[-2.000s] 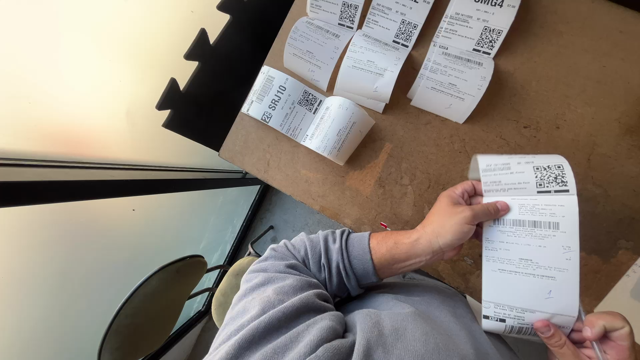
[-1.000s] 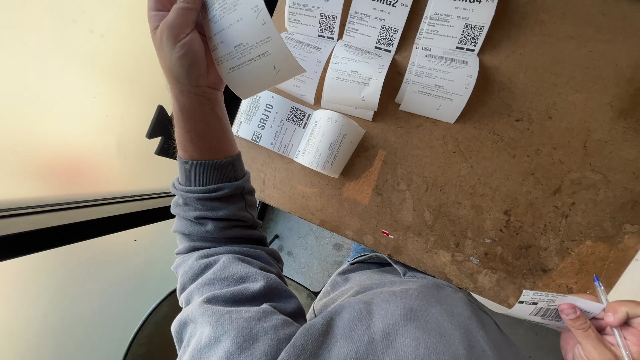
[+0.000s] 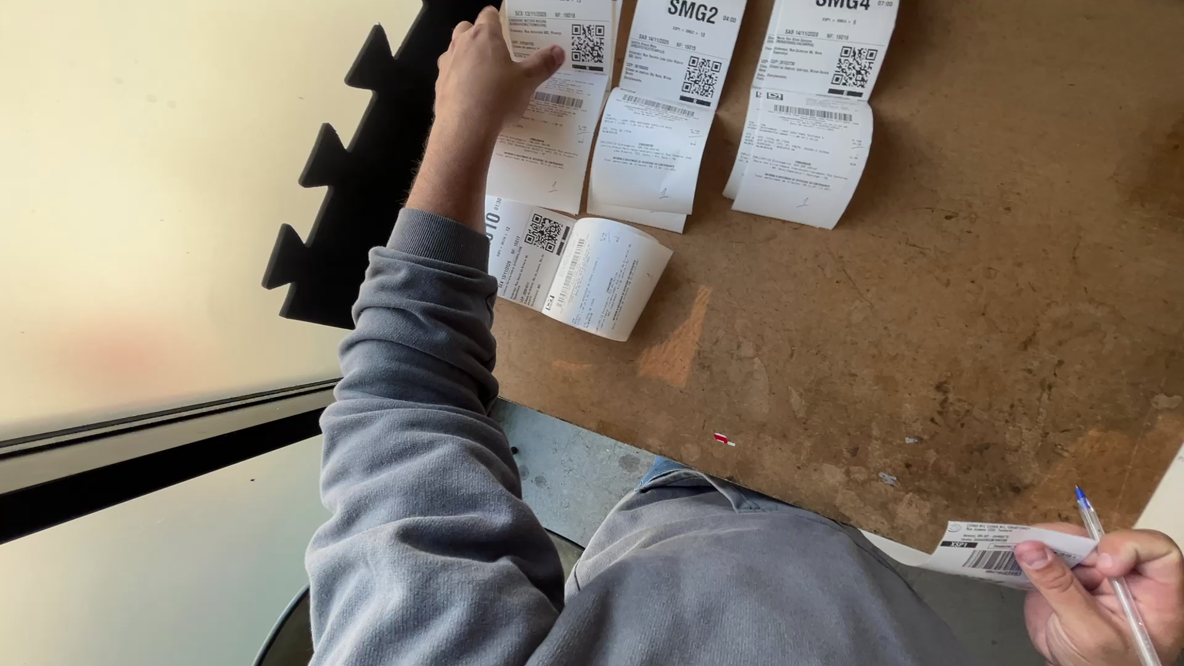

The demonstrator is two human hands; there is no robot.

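My left hand (image 3: 486, 69) is at the upper left, its fingers and thumb on a printed paper label strip (image 3: 546, 139) that lies on the wooden table (image 3: 925, 305). My right hand (image 3: 1101, 592), at the lower right, holds the end of another printed label strip (image 3: 1008, 550) and a clear ballpoint pen (image 3: 1119, 583) with its blue tip up. Two more groups of label strips (image 3: 647, 148) (image 3: 805, 157) lie to the right of my left hand. Below them a curled label strip (image 3: 601, 277) lies sideways, partly covered by my left forearm.
Black interlocking foam matting (image 3: 370, 185) stands along the table's left side by a pale frosted pane (image 3: 166, 185). A small red and white scrap (image 3: 723, 439) lies near the table's front edge. Part of a chair (image 3: 287, 629) shows at the bottom.
Two seconds ago my left hand was at the lower right, on the strip that my right hand also held. It moved to the upper left with a strip, which now lies among the others.
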